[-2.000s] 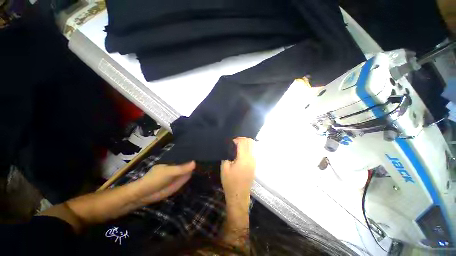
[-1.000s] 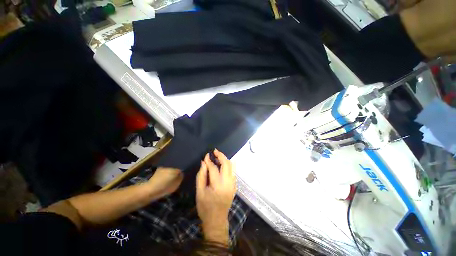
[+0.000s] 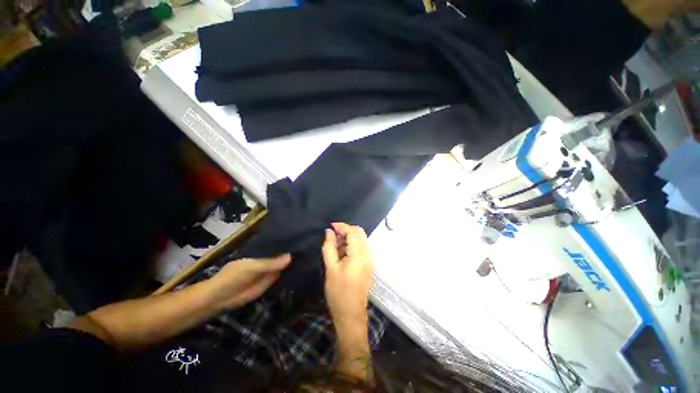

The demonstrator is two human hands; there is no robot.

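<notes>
A black garment piece (image 3: 345,180) lies over the front edge of the white table and hangs toward the lap. My right hand (image 3: 349,257) pinches its edge between thumb and fingers, just in front of the table edge. My left hand (image 3: 257,278) is at the lower left part of the same cloth, thumb and fingers close together; its fingertips partly merge with the dark cloth, so its hold is unclear. The white sewing machine (image 3: 549,180) with blue stripe stands to the right of the cloth.
A stack of black cut pieces (image 3: 330,73) lies on the table behind the cloth. A large black heap (image 3: 77,161) is at the left. Light blue sheets (image 3: 681,178) are at the far right. A person's arm (image 3: 666,11) shows at the top right corner.
My right hand has moved from the table edge to a pinch nearer my left hand. My left hand has opened out from a closed shape. The other person's arm has moved toward the top right corner.
</notes>
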